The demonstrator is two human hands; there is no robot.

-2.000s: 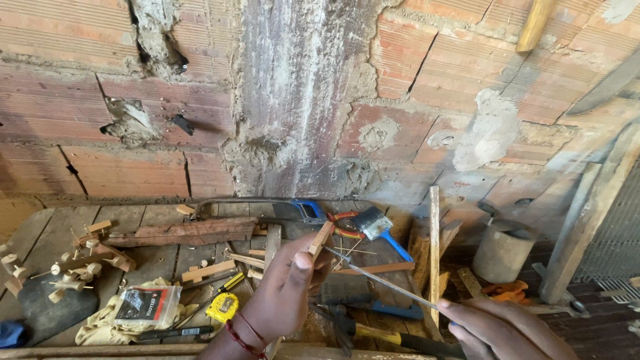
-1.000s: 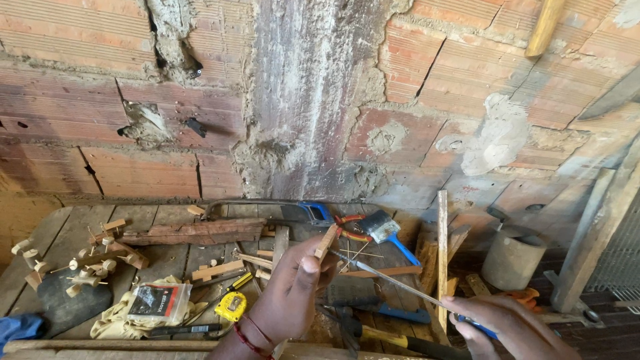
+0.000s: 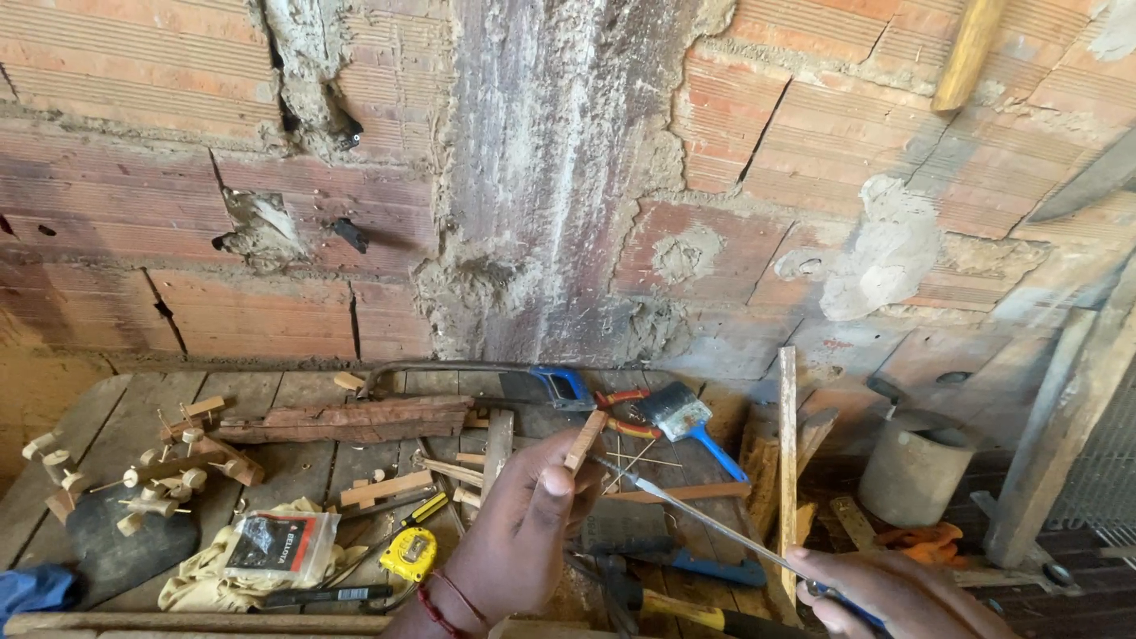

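Observation:
My left hand pinches a small wooden block upright between thumb and fingers, above the wooden workbench. In my right hand is a long thin metal tool with a blue handle, perhaps a file or screwdriver. Its far end reaches the side of the block near my left fingers; whether it touches is hidden. Below my left hand lie a yellow tape measure and a black marker. A blue-handled tool lies between my hands.
Along the brick wall lie a hacksaw, red-handled pliers, a paintbrush and a rough wood piece. Small wooden assemblies and a plastic packet on cloth sit left. A wooden strip stands right, near a grey cylinder.
Both hands keep their holds on the block and the long tool. The long tool and my right hand have shifted slightly relative to the block.

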